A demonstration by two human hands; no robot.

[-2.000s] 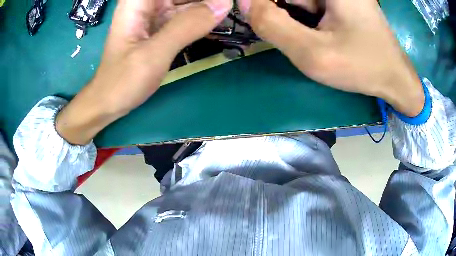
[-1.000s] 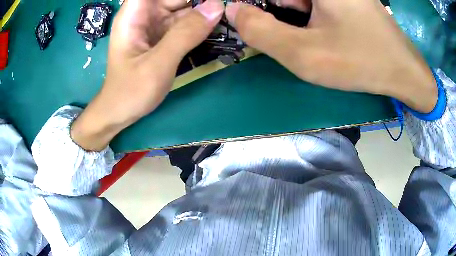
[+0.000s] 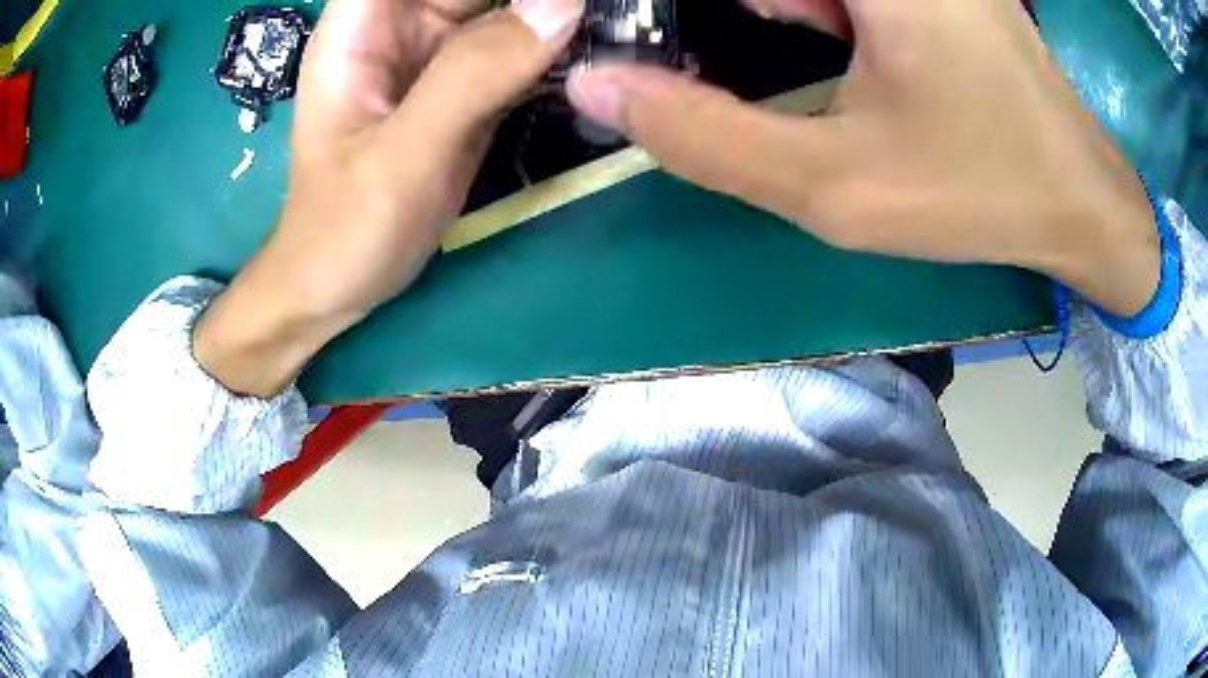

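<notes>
A small black device unit [image 3: 628, 27] with silver and white details is between my hands at the top edge of the view. My left hand [image 3: 398, 159] grips its left side with thumb and fingers. My right hand [image 3: 848, 146] has its thumb on the unit's lower part; its other fingers are partly cut off by the top edge. A round grey disc at the unit's lower edge is mostly covered by my right thumb. A black strip with a cream-yellow edge [image 3: 543, 199] lies on the green mat below my hands.
Two waiting units, one larger [image 3: 260, 56] and one smaller [image 3: 129, 77], lie at upper left. A small white piece [image 3: 243, 164] is below them. A red tray [image 3: 13, 122] is at the far left, a clear bag [image 3: 1172, 27] at upper right. Another person's sleeve [image 3: 47, 384] shows at left.
The unit has tilted, showing more of its silver and white face. My right thumb has moved down over the unit's lower edge, covering the disc. My right fingers have shifted.
</notes>
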